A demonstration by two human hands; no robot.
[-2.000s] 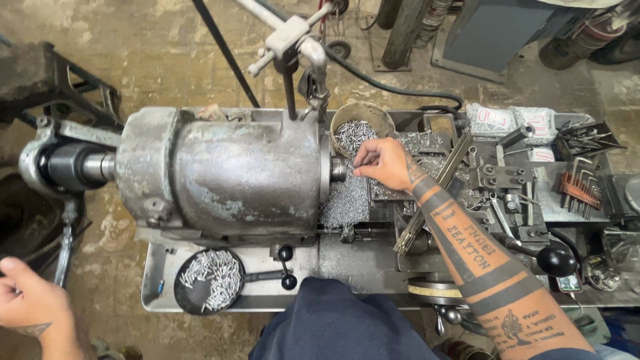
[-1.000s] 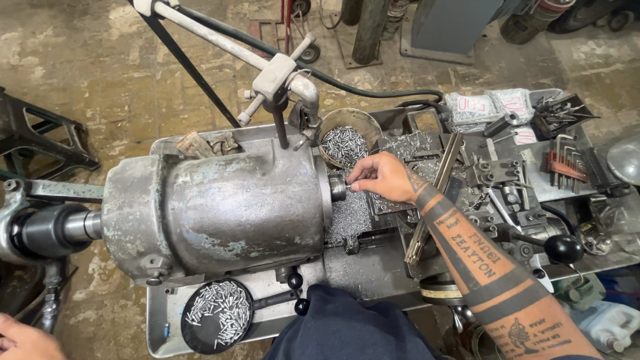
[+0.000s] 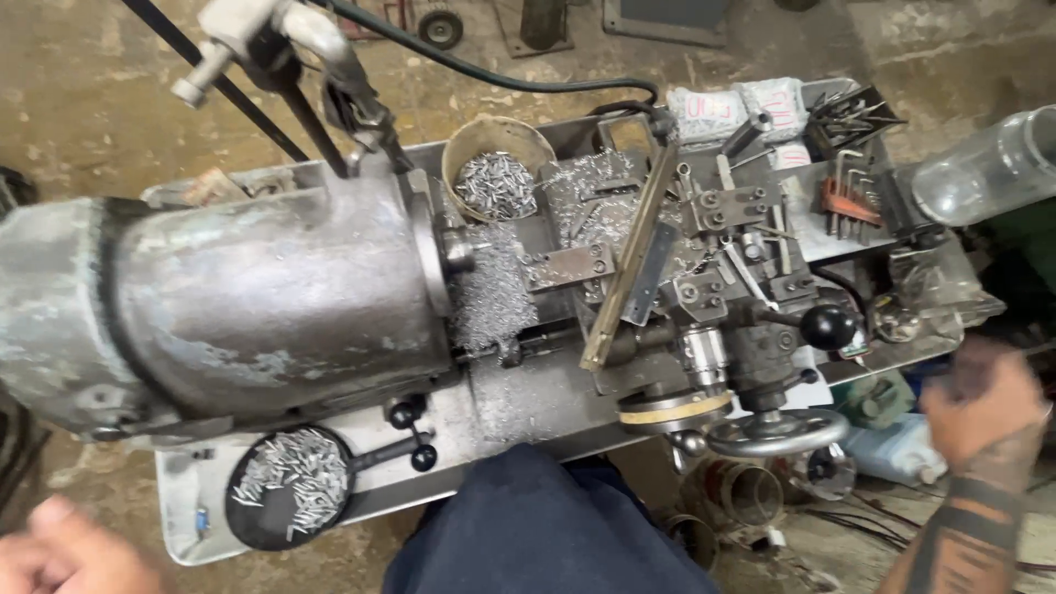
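Note:
My left hand [image 3: 70,553] is partly in view at the bottom left, near a black pan [image 3: 289,487] of small metal pins; what it holds, if anything, cannot be told. My right hand [image 3: 982,404] is blurred at the right, beyond the lathe's black ball-ended lever [image 3: 827,327], and its fingers are unclear. Between the hands stands the lathe, with its grey headstock [image 3: 280,289] on the left. A thin bright piece sticks out of the spindle nose [image 3: 459,250]. Behind it, a round tub [image 3: 497,169] holds more metal pins.
Metal chips [image 3: 495,289] cover the bed. A long bar [image 3: 631,264] lies across the slide beside tool holders [image 3: 734,208]. A handwheel [image 3: 777,432] juts out in front. Hex keys [image 3: 850,198] in an orange holder and a clear plastic container [image 3: 982,169] are at the right.
My right hand has left the spindle nose and moved far to the right, past the slide. The clear plastic container now shows at the right. The view has shifted.

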